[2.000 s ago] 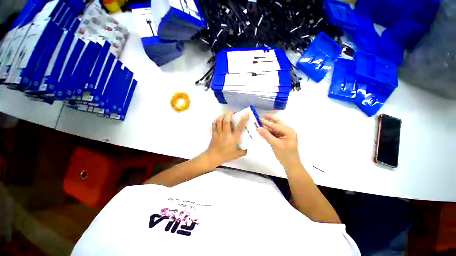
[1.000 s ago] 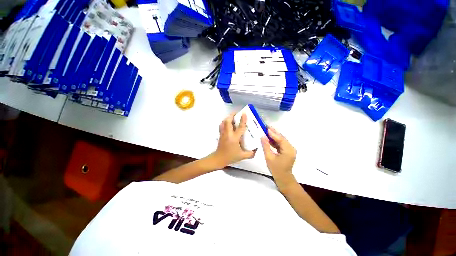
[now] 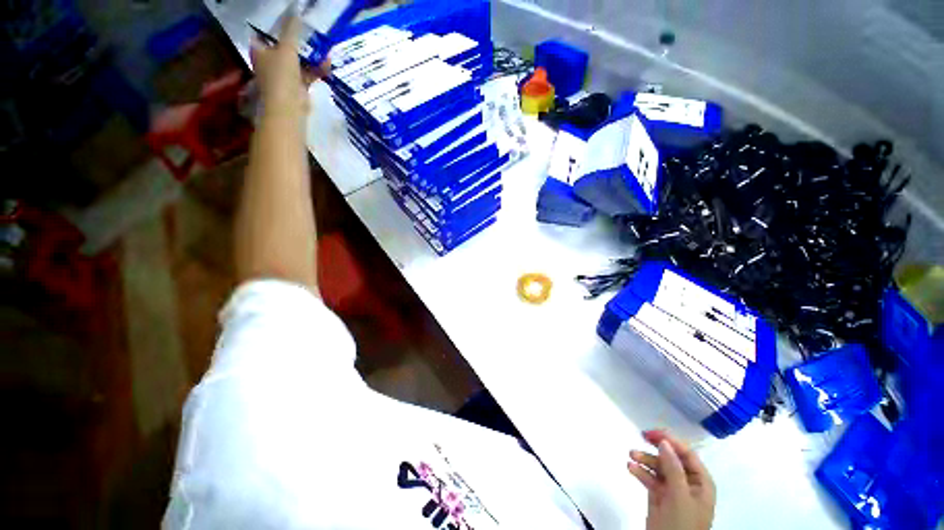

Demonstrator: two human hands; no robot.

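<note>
My left hand (image 3: 282, 60) is stretched out to the far left end of the row of filled boxes (image 3: 414, 88), near the top edge of the view. Its fingers are around a white and blue retail box (image 3: 319, 17); the grip is small and partly blurred. My right hand (image 3: 675, 481) is low at the right of centre, above the table, with fingers apart and nothing in it. The stack of flat box blanks (image 3: 696, 336) stands just beyond my right hand.
A large black cable pile (image 3: 776, 223) lies at the back right. Blue trays (image 3: 833, 385) lie at the right edge. A second box stack (image 3: 611, 166), yellow rubber bands (image 3: 534, 288) and an orange-capped yellow bottle (image 3: 538, 93) are on the table. Red-orange stools (image 3: 202, 124) are at left.
The view has swung to the left. My left hand has moved from the front of the blank stack to the far left with the box. My right hand has let go of the box.
</note>
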